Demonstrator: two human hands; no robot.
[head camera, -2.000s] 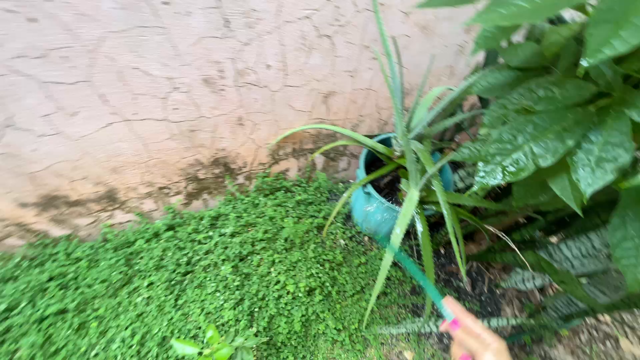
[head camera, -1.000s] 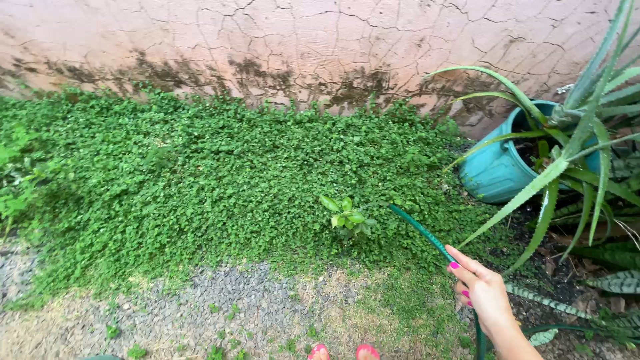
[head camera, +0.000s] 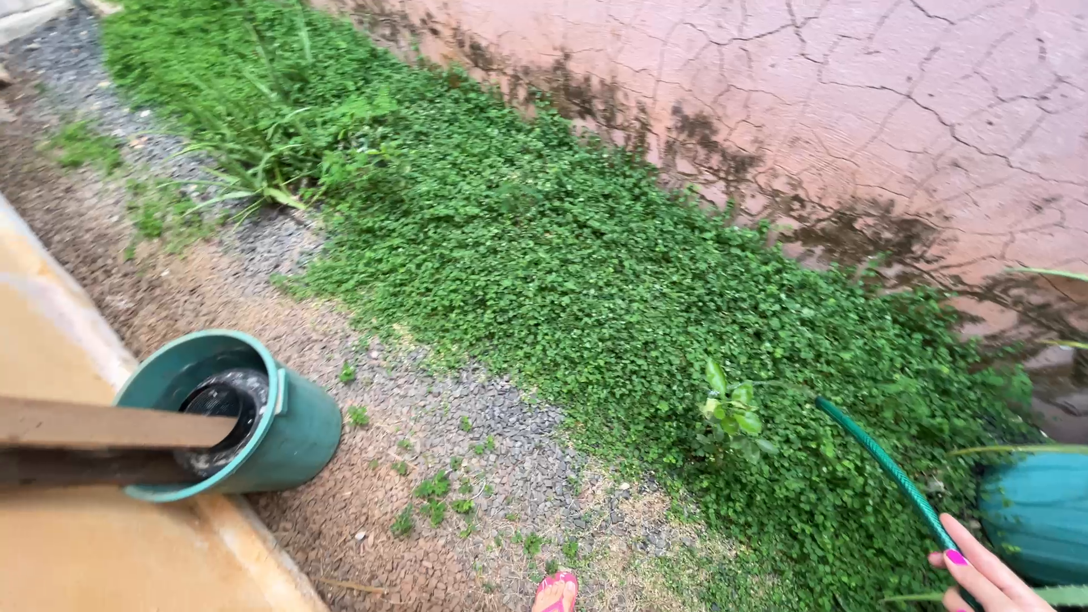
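Observation:
My right hand (head camera: 986, 569), at the lower right, is closed around a green garden hose (head camera: 888, 466). The hose curves up and left, and its open end lies close to a small leafy plant (head camera: 731, 412) that stands above the ground cover. A thin, faint stream of water seems to run from the hose end toward that plant. Low, dense green ground cover (head camera: 578, 255) spreads behind and around it. My left hand is out of view.
A green plastic bucket (head camera: 310, 433) with a black object and wooden boards stands left, beside a yellowish ledge (head camera: 51, 340). A cracked pink wall (head camera: 850, 102) runs behind. A teal pot (head camera: 1033, 510) is at the right edge. My foot in a pink sandal (head camera: 557, 591) rests on gravel.
The view has swung left, bringing in the bucket and ledge. The hose end, near the teal pot two seconds ago, is now beside the small leafy plant, still in my right hand.

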